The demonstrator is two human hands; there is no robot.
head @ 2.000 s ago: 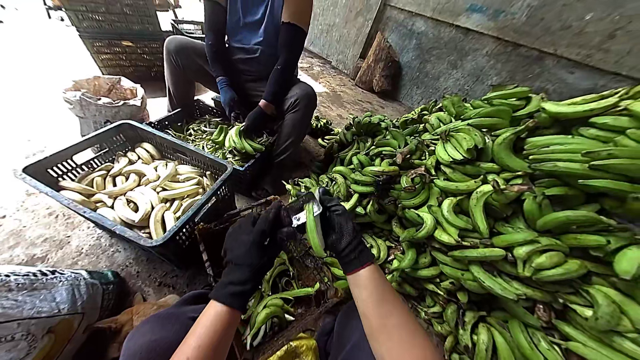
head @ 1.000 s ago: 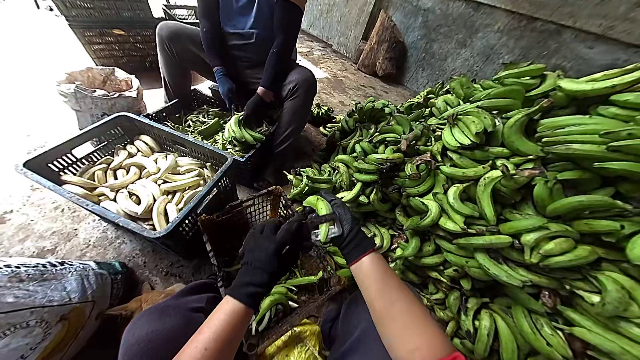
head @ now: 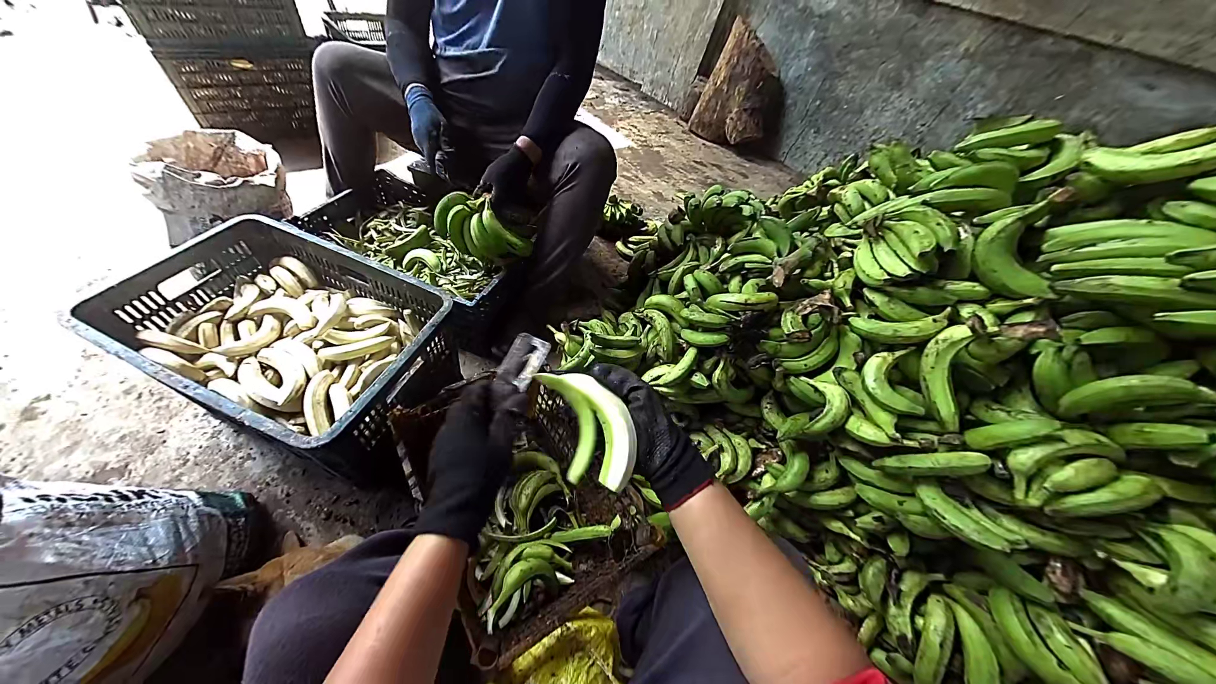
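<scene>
My left hand [head: 472, 456], in a black glove, grips a peeler-like tool [head: 529, 361] with a pale, flat head. In my black-gloved right hand [head: 655, 432] is a partly peeled green plantain [head: 608, 427]; its pale flesh shows, and a strip of green peel hangs on its left side. The tool's head is just above the plantain's upper left end. Below both hands, green peels [head: 527, 570] lie in a worn crate [head: 551, 617] between my knees. Peeled plantains [head: 285, 347] fill much of a dark plastic crate [head: 256, 418] at the left.
A large heap of green plantains [head: 950, 408] covers the right side. Ahead sits a co-worker [head: 494, 104] with gloved hands at a crate of peels [head: 389, 237]. An open sack [head: 214, 180] and stacked crates [head: 228, 76] stand behind; a printed sack [head: 104, 579] is at lower left.
The plantain in my right hand now shows pale flesh and a hanging strip of peel. My left hand and the tool have moved apart from my right hand.
</scene>
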